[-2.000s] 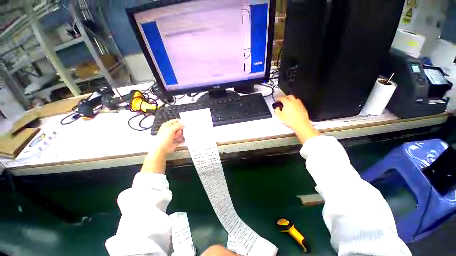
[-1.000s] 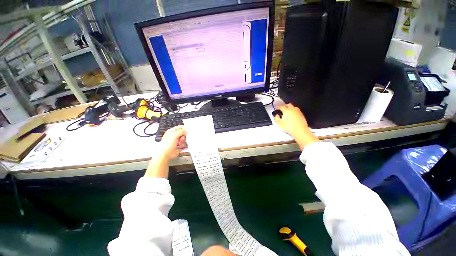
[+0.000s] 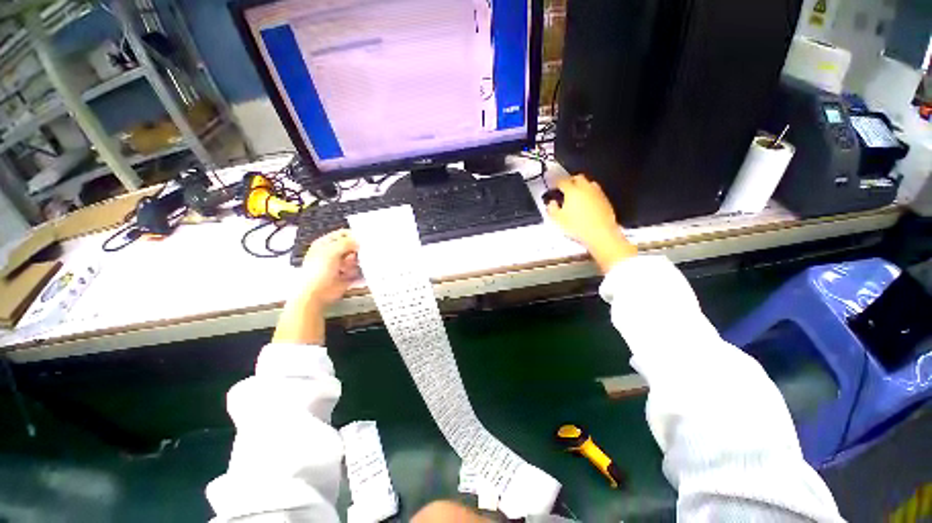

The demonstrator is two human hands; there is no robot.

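My left hand (image 3: 333, 264) pinches the left edge of the long white label strip (image 3: 421, 337) near its top end. The strip's top lies over the keyboard (image 3: 465, 207), and the rest hangs off the bench edge down to the green surface, where it folds. My right hand (image 3: 587, 212) rests on the small black mouse (image 3: 553, 197), mostly hidden under it. A shorter label strip (image 3: 367, 470) lies beside my left sleeve. The monitor (image 3: 393, 87) shows a pale window with blue at both sides.
A black computer tower (image 3: 664, 112) stands right of the monitor, then a white roll (image 3: 758, 176) and a dark label printer (image 3: 840, 153). A yellow scanner (image 3: 268, 199) lies left of the keyboard. A yellow-black tool (image 3: 590, 454) is below; a blue stool (image 3: 818, 347) stands right.
The camera view has shifted slightly. Both hands keep about the same places, on the strip and the mouse. Faint content on the pale screen window looks different from two seconds ago.
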